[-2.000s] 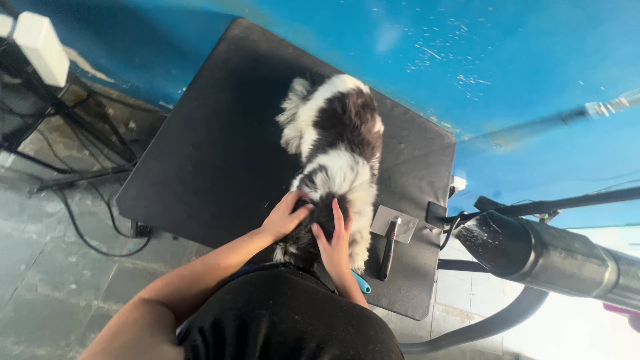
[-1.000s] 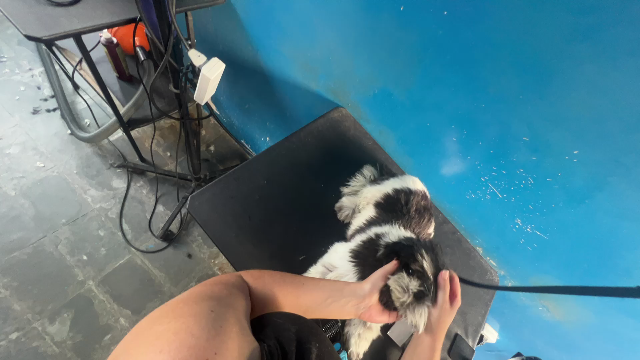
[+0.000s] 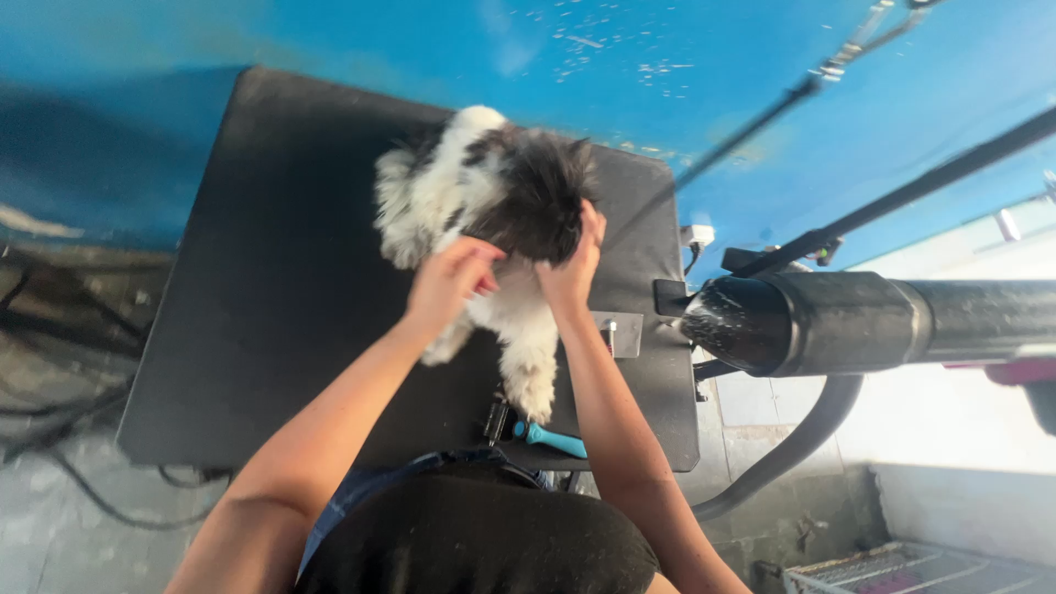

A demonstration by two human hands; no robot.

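Note:
A black and white long-haired dog (image 3: 445, 190) stands on a black grooming table (image 3: 305, 280), its head turned down between my hands. My left hand (image 3: 456, 276) is at one side of the head, thumb and fingers brought together at the fur; whether hair is pinched between them is blurred. My right hand (image 3: 575, 256) cups the other side of the head, fingers in the dark fur. Near the dog's front paw lie a turquoise-handled grooming tool (image 3: 554, 440) and a small dark tool (image 3: 496, 421). Behind my right forearm, a slicker brush (image 3: 619, 332) rests on the table.
A black dryer nozzle (image 3: 742, 324) on a hose points at the table from the right. A black strap (image 3: 742, 132) runs in front of the blue wall (image 3: 371, 49). At lower right is a white wire rack (image 3: 899, 569). Cables (image 3: 107, 516) lie on the floor at left.
The dog's head has turned away from where it faced me one second ago, and its front leg now shows. My left hand has come off its hold around the muzzle. The view has swung strongly.

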